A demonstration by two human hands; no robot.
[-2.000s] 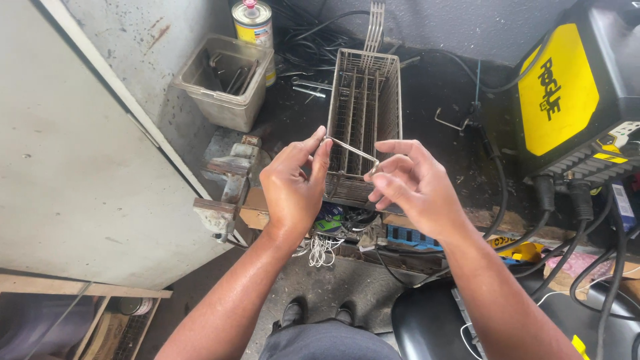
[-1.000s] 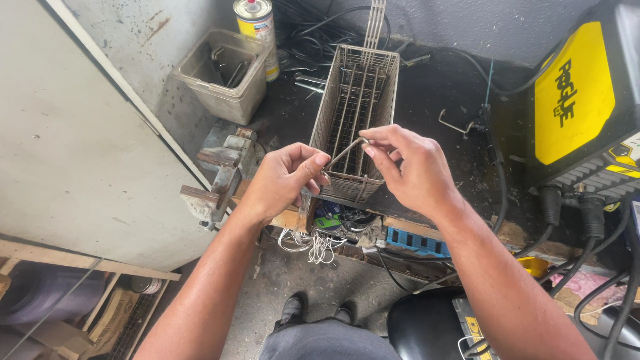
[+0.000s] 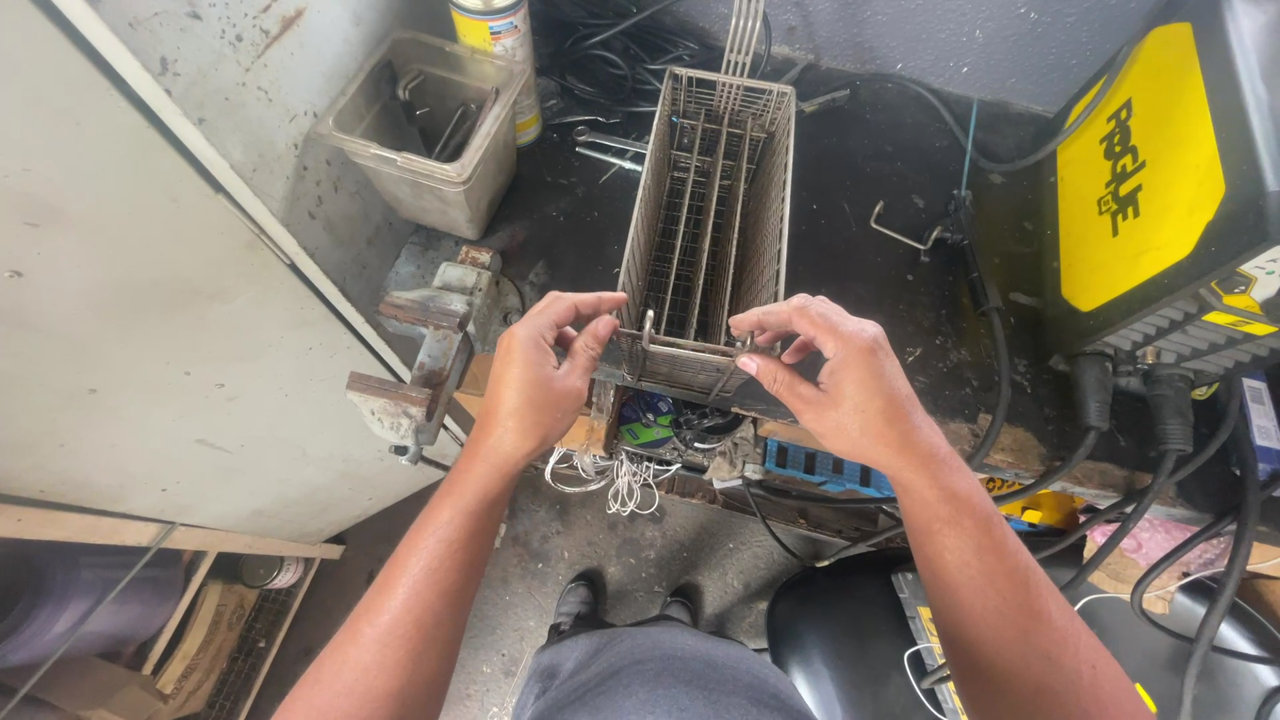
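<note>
A rectangular wire fryer basket (image 3: 705, 220) with long inner dividers stands on the dark workbench, its handle pointing away from me. A thin bent metal rod (image 3: 690, 346) lies along its near rim, with a hooked end standing up near each corner. My left hand (image 3: 550, 365) is beside the near left corner, thumb and forefinger apart, holding nothing that I can see. At the near right corner, my right hand (image 3: 825, 375) has thumb and forefinger around the rod's right end. Another bent rod (image 3: 905, 238) sits at a black clamp (image 3: 960, 225) on the right.
A bench vise (image 3: 425, 345) and a plastic tub (image 3: 425, 130) of metal pieces are on the left, by a can (image 3: 505, 50) and wrenches (image 3: 610, 145). A yellow-and-black welding machine (image 3: 1140, 170) with thick cables stands right. White cords (image 3: 625, 480) hang under the bench edge.
The bent rod was held up between both hands in front of the basket; now it is down at the near rim. My left hand has come off it, and the hands are farther apart.
</note>
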